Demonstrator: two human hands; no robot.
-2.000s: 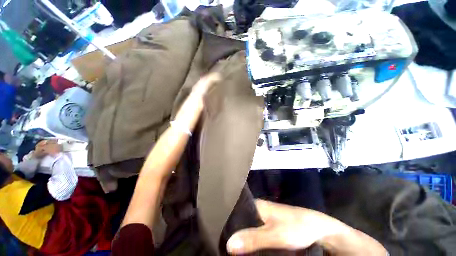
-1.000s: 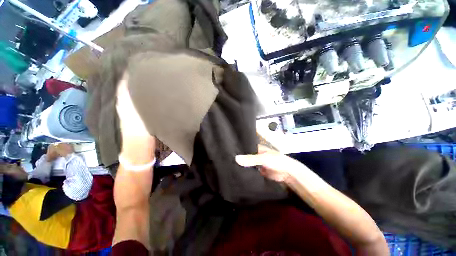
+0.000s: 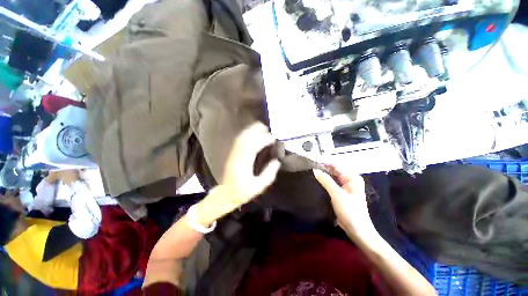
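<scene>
A brown garment panel [image 3: 231, 98] lies in front of me, left of the overlock machine [image 3: 370, 34], and its edge runs to the table's front edge. My left hand [image 3: 252, 162] is at this cloth with fingers bent; it is blurred, and its grip is unclear. My right hand [image 3: 344, 193] pinches the panel's edge between thumb and fingers, below the needle area [image 3: 336, 95]. The rest of the panel hangs dark over my lap.
A garment bundle [image 3: 139, 104] hangs over the table edge at left. Darker brown cloth [image 3: 457, 214] lies at right over a blue crate [image 3: 463, 280]. A clear plastic bag [image 3: 408, 139] hangs at the machine. A person in yellow and red [image 3: 43, 254] sits at far left beside another machine [image 3: 66, 139].
My left hand has moved right and towards me, near my right hand. My right hand has moved slightly right. The panel's broad flap has swung right, and its edge now stretches towards my right hand.
</scene>
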